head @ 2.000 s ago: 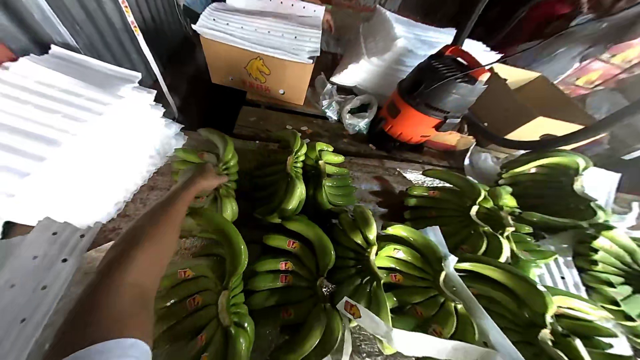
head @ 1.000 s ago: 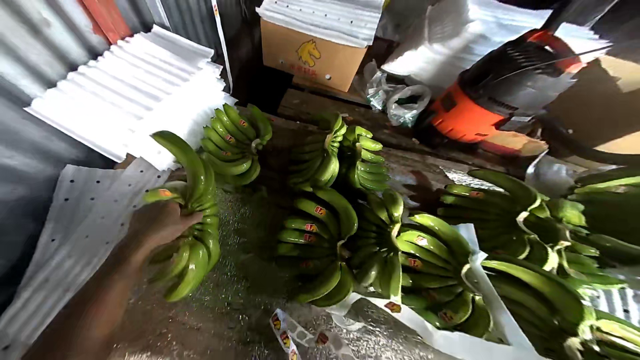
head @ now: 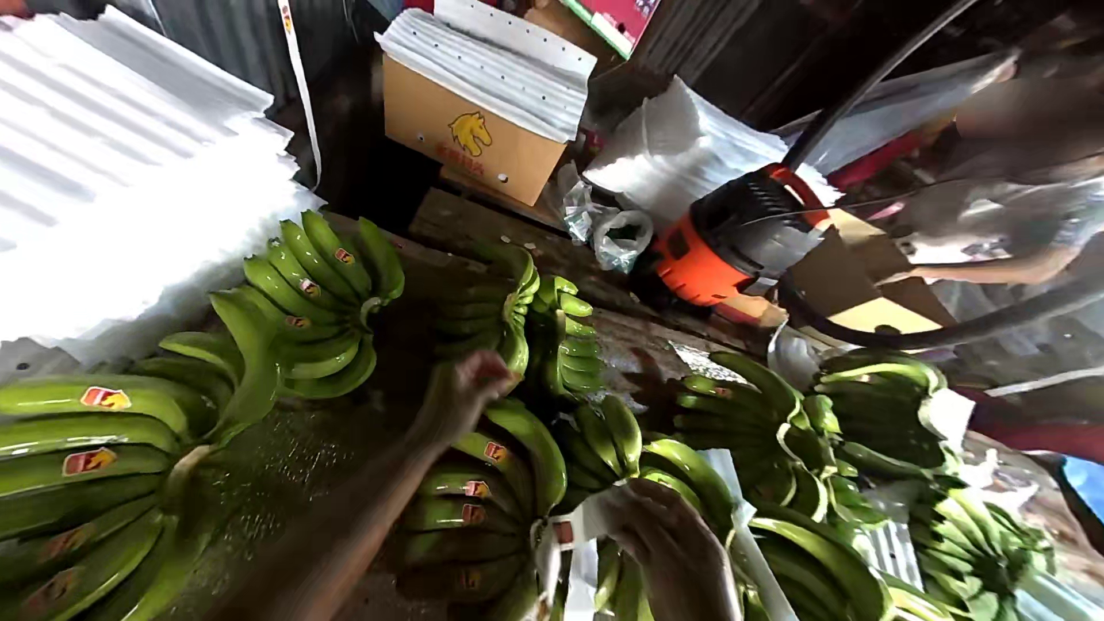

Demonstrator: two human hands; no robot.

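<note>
My left hand [head: 473, 379] reaches over the table, its blurred fingertips at the lower end of a green banana hand [head: 492, 315]; whether it holds anything small is unclear. My right hand [head: 660, 539] grips a white strip of stickers [head: 585, 517] above the front bananas. Just left of it lies a banana hand with several red stickers [head: 483, 509]. Another stickered banana hand [head: 323, 302] rests by the foam stack, and a large one [head: 103, 457] fills the lower left. More green banana hands [head: 750, 423] lie at the right.
White foam sheets [head: 129, 172] are stacked at the left. Beyond the wooden table edge [head: 483, 228] stand a cardboard box [head: 474, 129] holding foam sheets, plastic bags [head: 621, 237] and an orange-black vacuum-like machine [head: 716, 250] with a hose. A person's arm [head: 1000, 269] shows at the right.
My left hand has let go of the banana hand it held at the left and moved right. My right hand with the sticker strip has come into view.
</note>
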